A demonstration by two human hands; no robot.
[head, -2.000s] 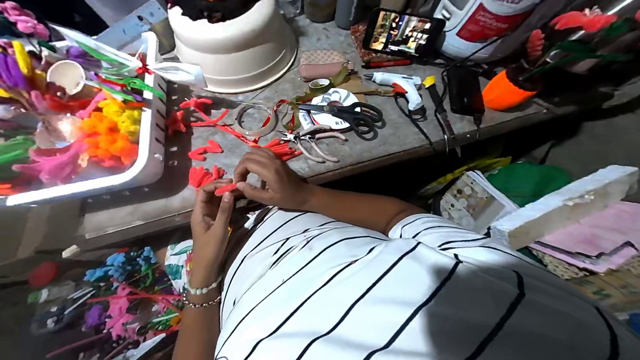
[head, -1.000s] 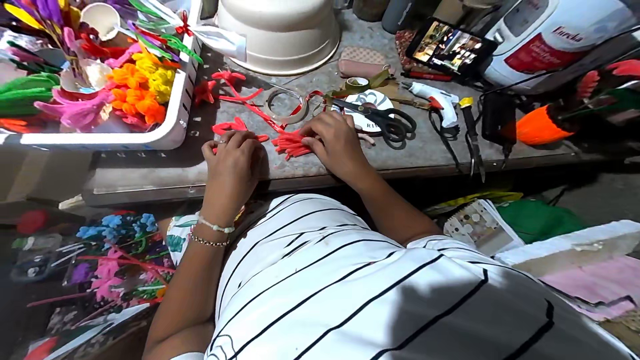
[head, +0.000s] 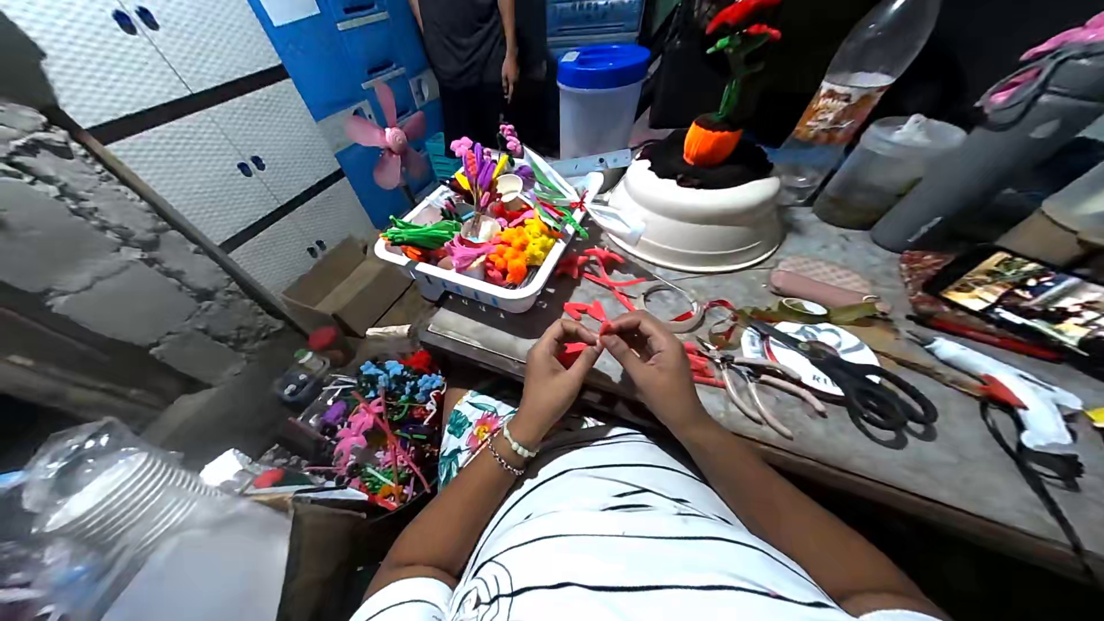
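My left hand (head: 556, 371) and my right hand (head: 651, 362) meet at the fingertips over the table's front edge, pinching a small red fuzzy pipe-cleaner piece (head: 605, 328) between them. More red bent pieces (head: 586, 309) lie just beyond my fingers. Right of my right hand lie a bundle of red pipe cleaners (head: 703, 366), pliers (head: 755, 384) with pale handles, and black scissors (head: 849, 379) across a white ribbon spool (head: 798, 345). A white basket (head: 509, 296) of colourful pipe-cleaner pieces stands behind on the left.
An upturned cream pot (head: 703, 224) bears an orange flowerpot (head: 711, 144). A glue gun (head: 1009, 388) and a phone (head: 1022, 297) lie at right. A box of pipe-cleaner flowers (head: 388, 431) stands low on the left. A person (head: 470, 52) stands behind, near a pink fan (head: 391, 138).
My hands were apart over the red pieces one second ago; now their fingertips are together on a small red piece. The view has swung up and left.
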